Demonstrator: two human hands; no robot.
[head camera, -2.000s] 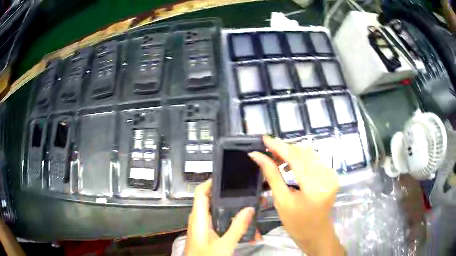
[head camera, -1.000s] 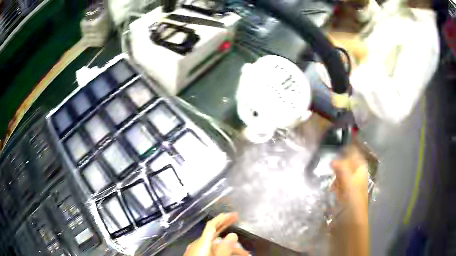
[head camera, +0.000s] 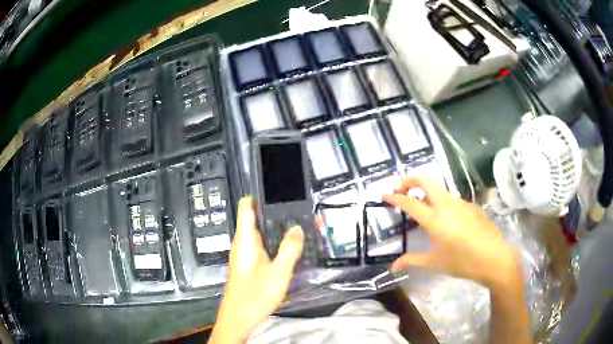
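My left hand (head camera: 259, 269) holds a dark grey keypad phone (head camera: 282, 195) upright, dark screen facing me, thumb on the keypad. The phone covers part of the lens tray's left side. My right hand (head camera: 464, 235) is over the lower right of the lens tray (head camera: 430, 114), thumb and fingers apart at the edge of a black-bordered screen lens (head camera: 385, 232). Contact with that lens cannot be told. Another screen lens (head camera: 338, 232) lies beside it, right of the phone.
A clear phone tray (head camera: 94, 208) with several phones is at left. A white box (head camera: 437, 60) with a red light and a white fan (head camera: 541, 164) stand at right. Crinkled clear film (head camera: 443, 302) lies at lower right. A green conveyor (head camera: 87, 33) runs behind a worn edge.
The view has swung back left over the trays. The phone is again in full view in my left hand. My right hand has left the film heap and is now at the lens tray.
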